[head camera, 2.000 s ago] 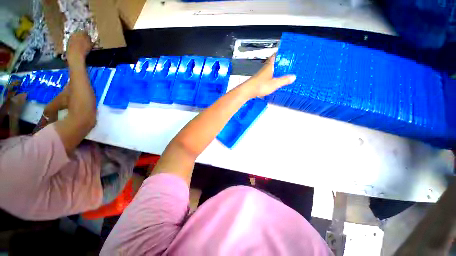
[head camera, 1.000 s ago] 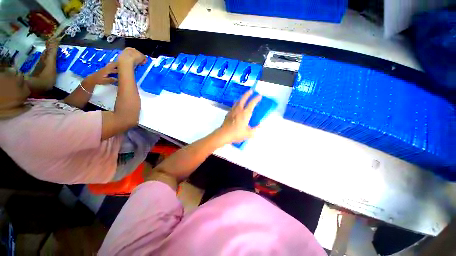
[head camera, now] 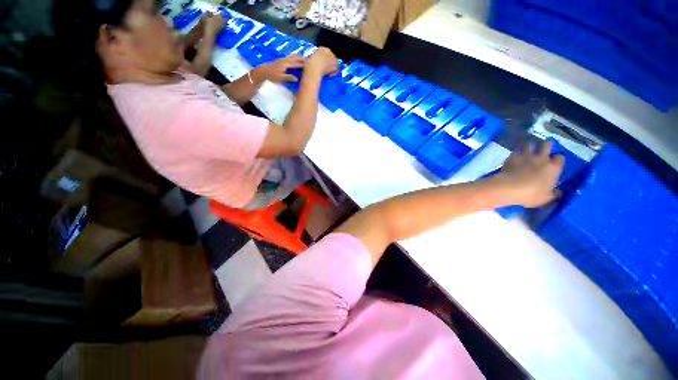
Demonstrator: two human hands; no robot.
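Note:
My left hand (head camera: 534, 177) is blurred, with its fingers over a single blue tray (head camera: 510, 211) lying slanted on the bench. The tray shows on both sides of my hand, which hides its middle. The near end of a long blue stack of nested trays (head camera: 624, 215) is just right of my hand. Left of my hand, a row of blue trays (head camera: 455, 145) lies side by side, cavities up, running to the upper left. My right hand is not in view.
A neighbouring person (head camera: 193, 133) sits at the left, hands over the row. An open carton (head camera: 383, 22) with white parts stands behind it. A clear pack (head camera: 569, 133) lies behind my hand. An orange stool (head camera: 260, 223) and brown cartons (head camera: 175, 278) are on the floor.
The view has swung left, so the row and stack appear further right. My left hand has gone from the stack's end to a single tray and now shows close beside the stack.

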